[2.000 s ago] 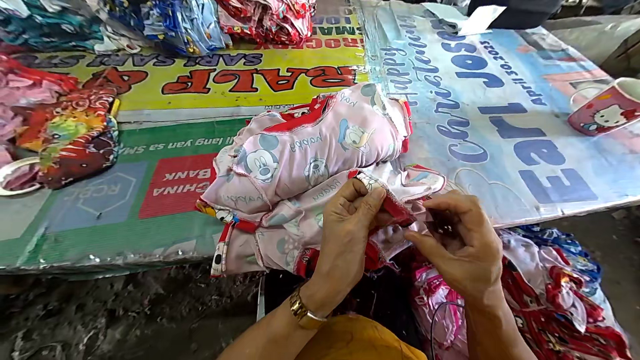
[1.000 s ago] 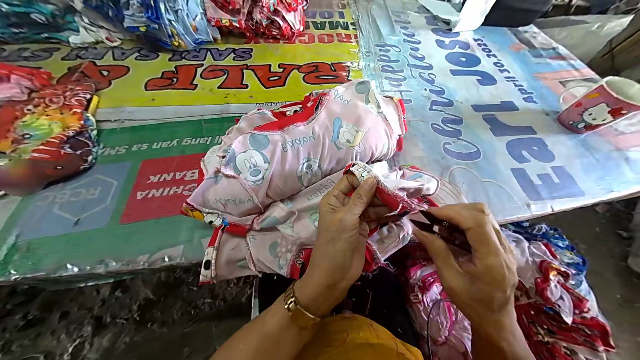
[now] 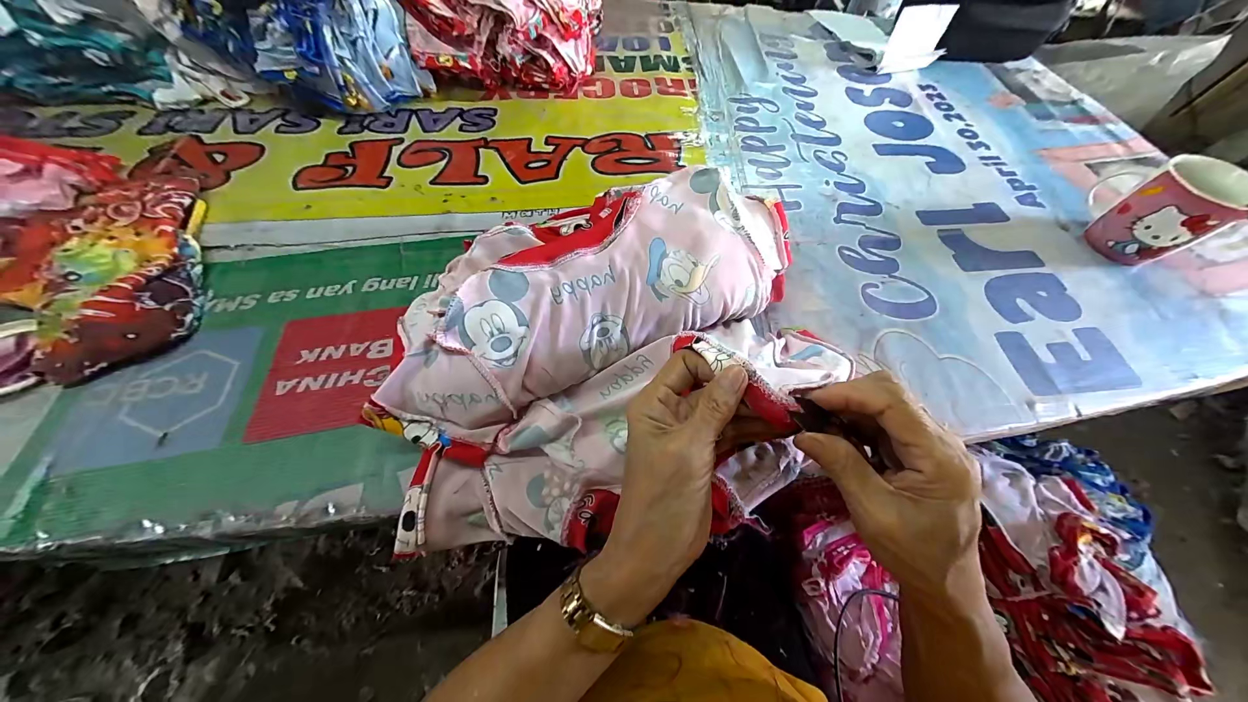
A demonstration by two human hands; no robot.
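A pink garment with cartoon prints and red trim [image 3: 585,302] lies bunched at the table's front edge, its lower part hanging toward my lap. My left hand [image 3: 682,439] pinches the red-trimmed fabric edge [image 3: 765,398] between thumb and fingers. Close on the right, my right hand [image 3: 892,468] is closed around a small dark tool [image 3: 829,419], perhaps thread snips, whose tip is at that edge. Most of the tool is hidden by my fingers.
Piles of folded printed cloth [image 3: 292,49] lie at the back left, with more garments [image 3: 107,263] at the left. A cartoon-printed mug [image 3: 1160,210] stands at the right. Other garments [image 3: 1082,575] hang or lie below the table at the lower right. Printed tarpaulins [image 3: 936,195] cover the table.
The dark tool in my right hand shows at the fabric edge, where two seconds ago it was barely visible. My left hand keeps its pinch on the trim.
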